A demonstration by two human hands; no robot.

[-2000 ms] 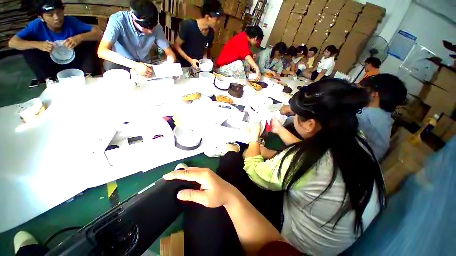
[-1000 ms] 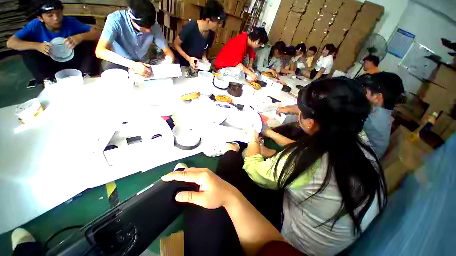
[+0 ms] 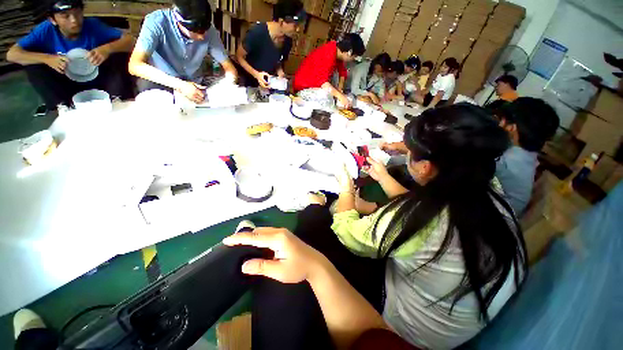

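Observation:
A long black device (image 3: 198, 287), likely a mirror dash cam, lies slanted over my lap, from the lower left up to the middle. Its back faces me, with a round recess near the lower end. A thin black cable loops out at its left. My right hand (image 3: 277, 256) grips the upper right end, thumb on the near face and fingers over the top edge. My left hand is not in view; the device's lower end is cut off by the picture's edge.
A white-covered table (image 3: 82, 205) lies ahead, with an open white box (image 3: 184, 198), a round tub (image 3: 253, 186) and yellow-orange rolls (image 3: 305, 132). A long-haired person (image 3: 444, 225) sits close at my right. Other people sit around the table. Brown cardboard (image 3: 234, 333) shows below my legs.
The device has tilted slightly, and its recess shows more clearly. My right hand keeps its grip. The neighbour's hands have moved, and a red item shows there again.

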